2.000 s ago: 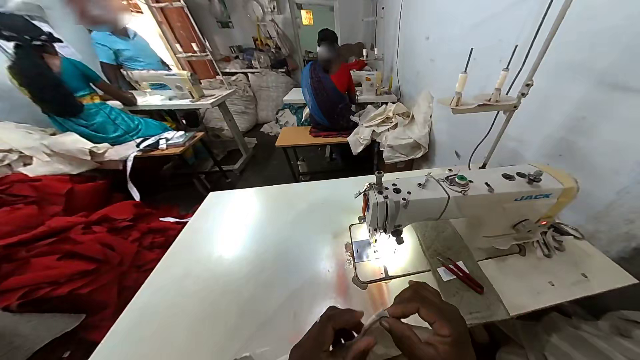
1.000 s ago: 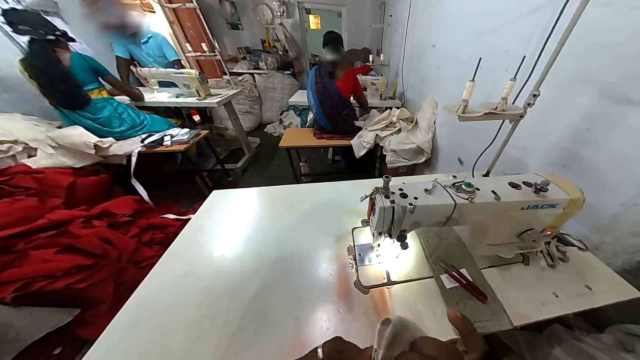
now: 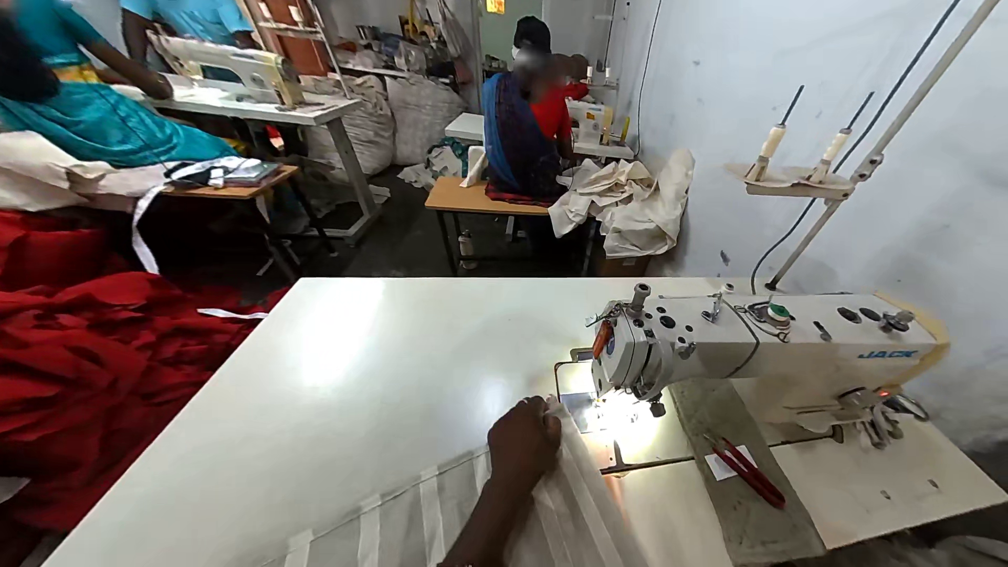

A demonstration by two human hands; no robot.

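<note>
My left hand (image 3: 525, 442) grips the top corner of a sheer white striped fabric (image 3: 425, 512), just left of the needle area of a Jack industrial sewing machine (image 3: 772, 339). The fabric spreads over the white table (image 3: 370, 346) toward the near edge. The machine's lamp lights the needle plate, and the glare hides the presser foot. Red-handled thread snips (image 3: 748, 472) lie right of the needle on a grey-green cloth strip (image 3: 740, 425), over a small white paper. My right hand is out of view.
Two thread cones (image 3: 768, 153) stand on a holder at the right wall. Red fabric (image 3: 102, 378) is heaped left of the table. A person (image 3: 520, 134) sits on a bench (image 3: 480, 197) ahead beside cream cloth (image 3: 630, 197); others work at a sewing machine (image 3: 236, 67) at back left.
My hands were together at the near edge; now the left is further forward beside the needle area with the white fabric, which is spread on the table. The right has left the view.
</note>
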